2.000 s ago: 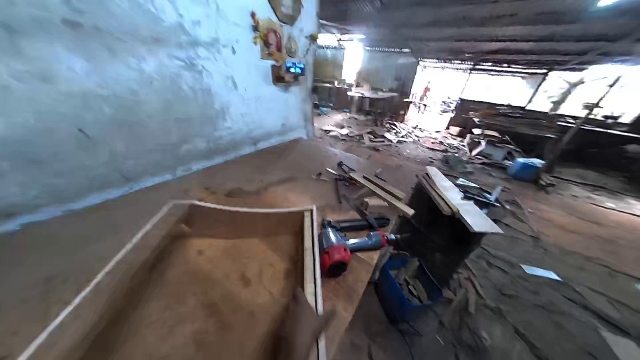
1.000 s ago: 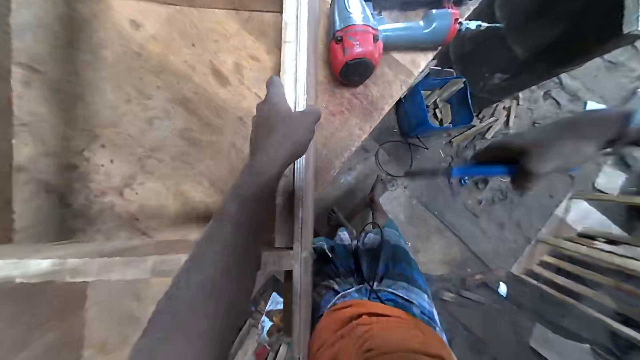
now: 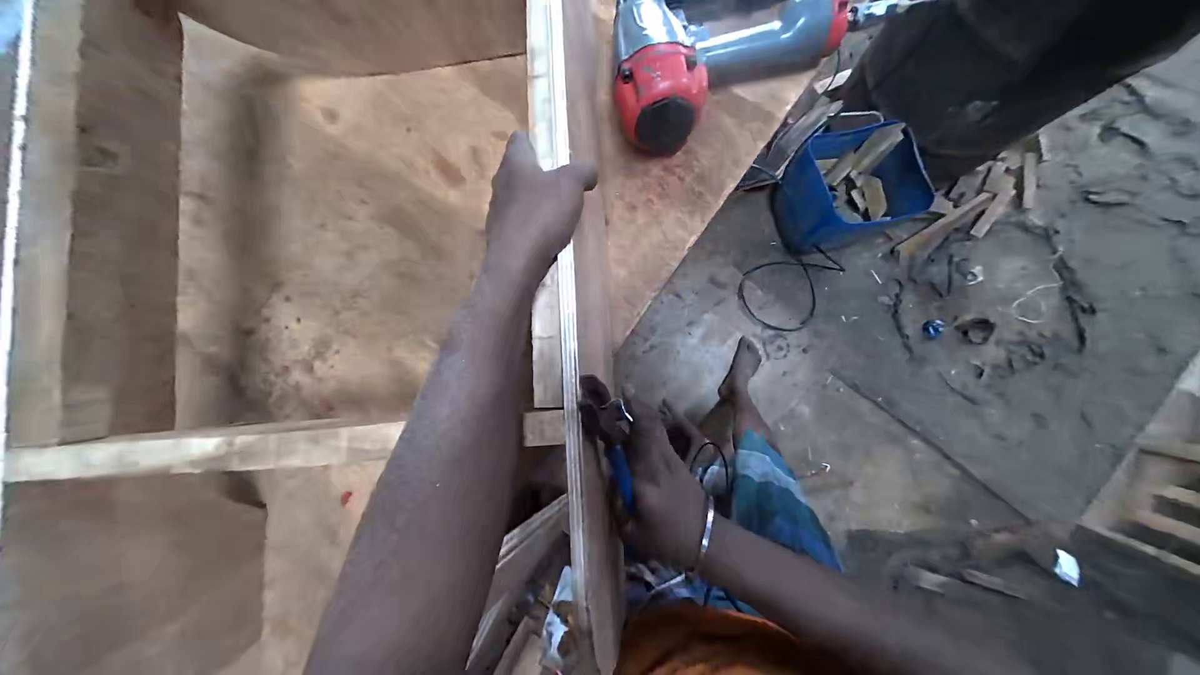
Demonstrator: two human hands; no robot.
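My left hand [image 3: 539, 197] grips the top edge of a long plywood side panel [image 3: 570, 309] of a wooden frame, thumb and fingers on either side of it. Lower down, at the outer face of the same panel, my right hand [image 3: 661, 483] is closed around a tool with blue handles [image 3: 620, 473]. Its dark metal jaws look like those of pliers or pincers and touch or nearly touch the panel. A wooden crosspiece [image 3: 309, 446] meets the panel from the left, partly behind my left forearm.
A red and grey pneumatic nailer [image 3: 661, 94] lies on the wooden work surface [image 3: 647, 216] beyond the panel. A blue bin [image 3: 811, 202] of wood offcuts stands on the floor, with scraps and a looped dark cable [image 3: 776, 298] near it. Slatted wood [image 3: 1148, 506] is at the right.
My right hand, out to the right with the blue-handled tool one second ago, is now at the panel's outer face. My left hand stays on the panel edge. The view has tilted down since the earliest frame.
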